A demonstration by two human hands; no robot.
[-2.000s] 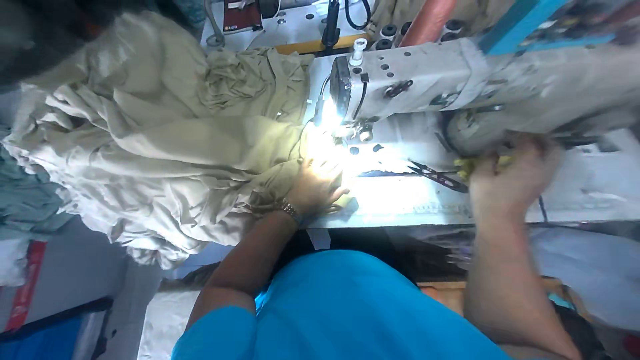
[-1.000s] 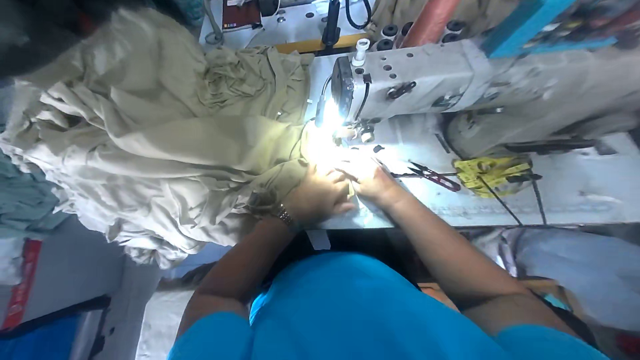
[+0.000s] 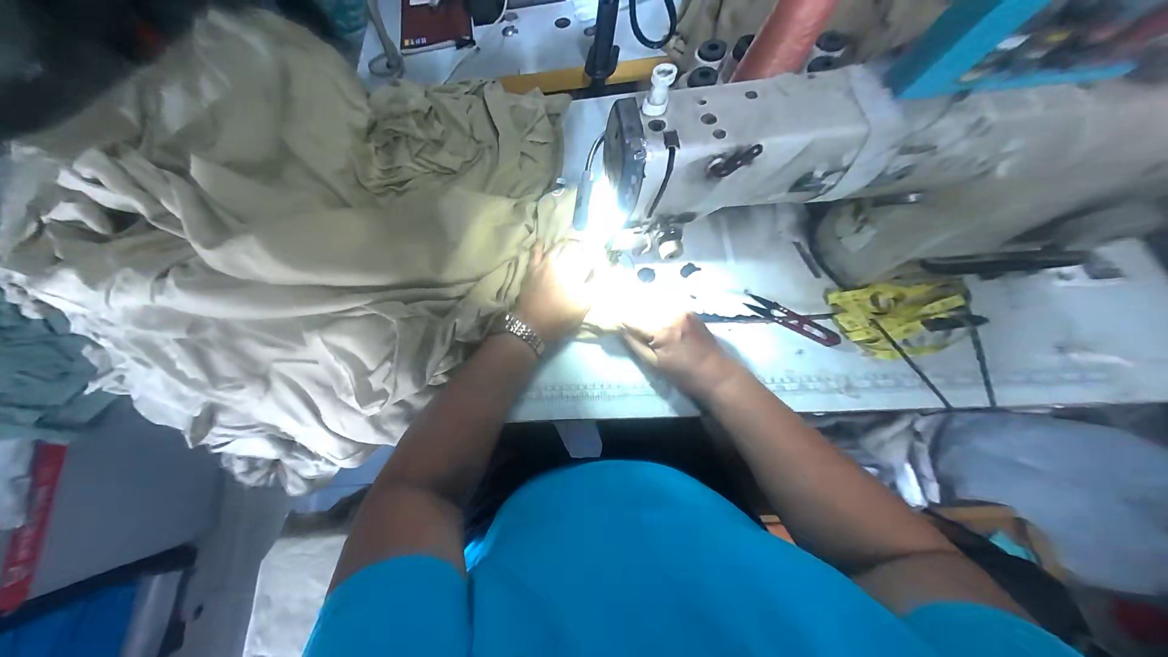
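A large heap of khaki fabric covers the left of the sewing table and runs under the head of an industrial sewing machine. My left hand lies on the fabric's edge, left of the bright machine lamp, with a metal watch band at the wrist. Just right of it, my right hand rests low by the needle area, fingertips at the fabric's near edge. Glare hides the needle and some fingertips, so whether either hand grips the cloth cannot be told. Thread snips lie to the right, beside a yellow tape measure bundle.
Thread cones and a red-orange roll stand behind the machine. A blue frame rises at the upper right. A dark red box lies at the back. A printed ruler scale runs along the table's front edge.
Two seconds ago my right hand was over the yellow bundle near the snips; it moved left to the needle area. Since one second ago, it sits slightly apart from my left hand, which stays on the fabric.
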